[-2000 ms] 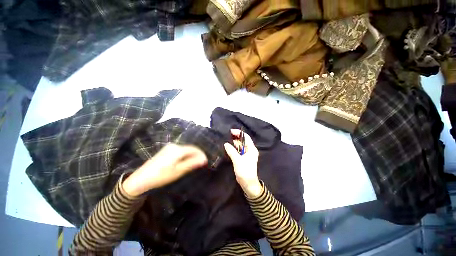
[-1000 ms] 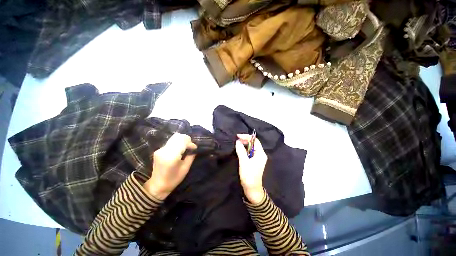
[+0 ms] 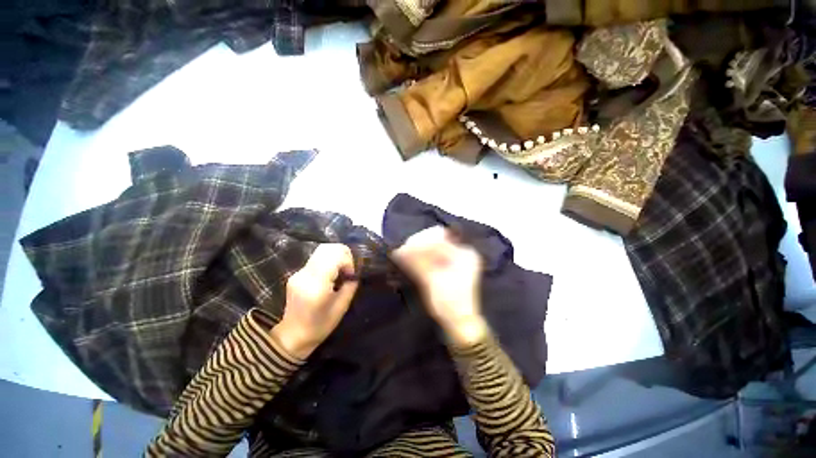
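A dark plaid garment (image 3: 148,259) with thin pale check lines lies on the white table, joined to plain black to navy cloth (image 3: 394,358) in front of me. My left hand (image 3: 320,291) is closed on the garment where plaid meets plain cloth. My right hand (image 3: 443,273) is motion-blurred over the dark cloth, just right of the left hand, its fingertips near the pinched edge. No tool can be made out in it now. Whether its fingers grip cloth or a tool is hidden by blur.
Brown garments (image 3: 514,76) with patterned trim and pearly dots are heaped at the upper right. Another plaid garment (image 3: 707,268) hangs over the right edge. More plaid cloth (image 3: 143,67) lies at the upper left. The white table (image 3: 608,300) has a curved edge.
My left hand moved in from a blurred sweep and closed on the seam. My right hand, earlier showing a small blue and metal tool, has turned and shifted slightly; the tool no longer shows.
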